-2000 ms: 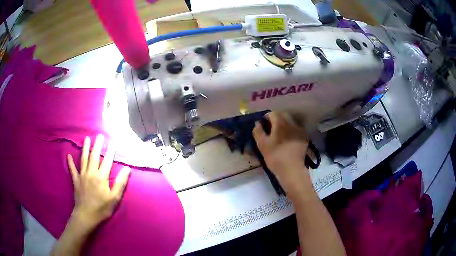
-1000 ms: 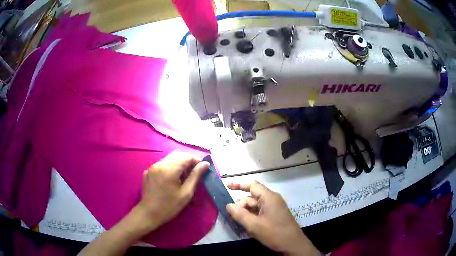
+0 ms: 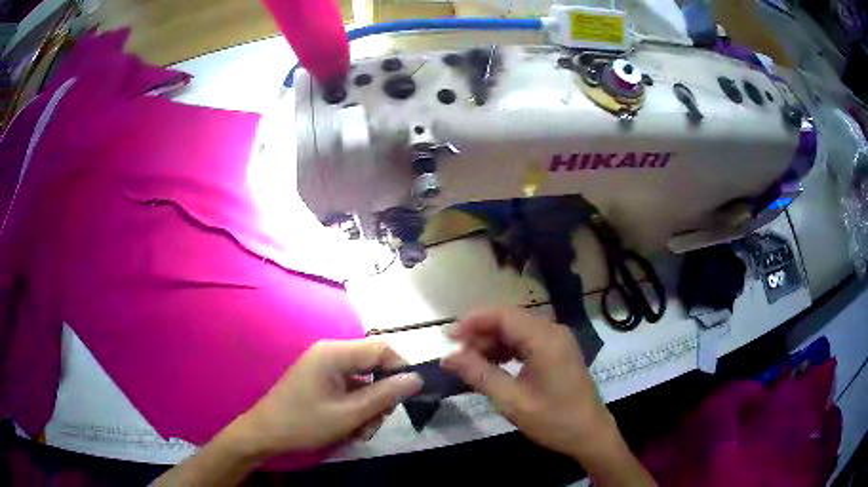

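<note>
My left hand (image 3: 328,395) pinches a small dark cloth strip (image 3: 440,380) over the front edge of the table. My right hand (image 3: 533,380) is at the strip's other end, with fingertips on it; this hand is slightly blurred. A dark pointed end of cloth hangs below the strip. The large magenta panel (image 3: 181,285) lies flat on the left, under and beside my left hand, with a curved raised edge running towards the presser foot (image 3: 357,243), which is partly lost in lamp glare.
The white sewing machine (image 3: 476,143) stands behind my hands. Dark scraps (image 3: 562,257) lie under its arm, beside black-handled scissors (image 3: 633,290). A round black piece (image 3: 712,278) lies right of them. A magenta strip (image 3: 309,38) hangs before the machine. A magenta heap (image 3: 761,423) is at lower right.
My right hand left the scraps, and both hands came together at the front edge with a dark strip. Since a second ago the strip has turned from steeply slanted to nearly level.
</note>
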